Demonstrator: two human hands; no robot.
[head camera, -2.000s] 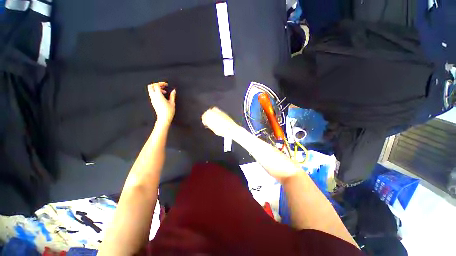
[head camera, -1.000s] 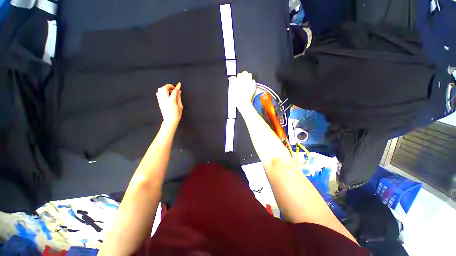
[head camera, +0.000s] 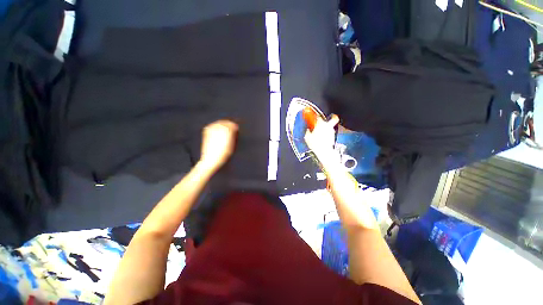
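Observation:
A black garment piece (head camera: 167, 95) lies flat on the dark-covered table (head camera: 309, 53). A white strip (head camera: 272, 110) with small dark gaps runs along its right edge. The steam iron (head camera: 299, 128), with a blue body, pale outlined rim and orange-red handle, sits just right of the strip. My right hand (head camera: 322, 136) is closed around the iron's handle; the handle's front end shows above it. My left hand (head camera: 218, 142) rests on the garment piece left of the strip, fingers curled; whether it pinches the cloth cannot be told.
A pile of black pieces (head camera: 428, 98) lies to the right. A blue patch with a white ring (head camera: 350, 162) is beside the iron. Dark pieces with a white band (head camera: 65, 33) are at the left. A blue box (head camera: 455, 237) is at lower right, near a louvred grille (head camera: 497, 193).
My right hand has moved from the white strip, down and right, onto the iron's handle. My left hand has moved slightly down and right, its fingers now curled.

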